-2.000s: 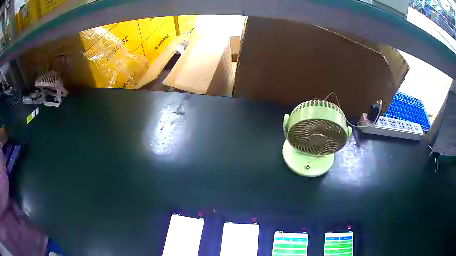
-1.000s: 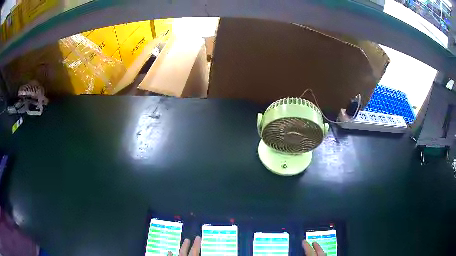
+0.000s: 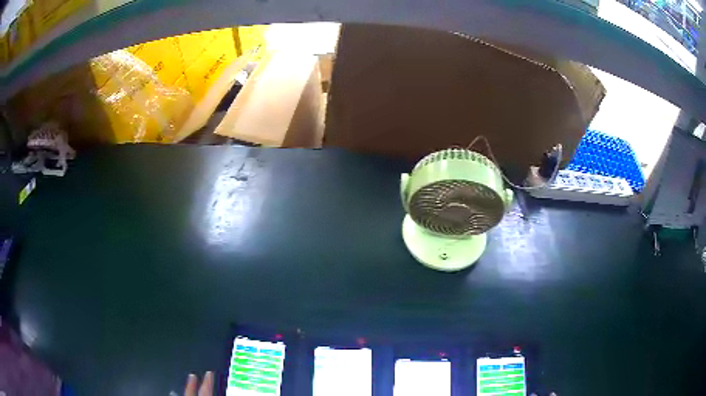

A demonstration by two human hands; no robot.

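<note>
Several touchscreen devices stand side by side at the lower edge, cut off by it. The far left device [image 3: 257, 368] and the far right device [image 3: 502, 376] show green-and-white striped rows. The two middle devices, left [image 3: 342, 371] and right [image 3: 422, 377], show white screens. Small red lights show above the screens. My left hand [image 3: 199, 384] is at the bottom edge, left of the far left device; only fingertips show, apart. My right hand [image 3: 543, 394] is almost wholly cut off by the bottom edge, right of the far right device; only a sliver shows.
A pale green fan [image 3: 453, 207] stands on the dark green mat [image 3: 333, 271]. Behind it are a white power strip [image 3: 582, 188] and a blue crate [image 3: 608, 161]. A grey panel [image 3: 675, 186] stands right. A raised shelf [image 3: 371, 12] crosses above. A pink sleeve [image 3: 25, 363] shows lower left.
My left hand has moved left, off the gap between the left devices. My right hand has moved right and down from the far right device. The two middle screens have turned from striped to white.
</note>
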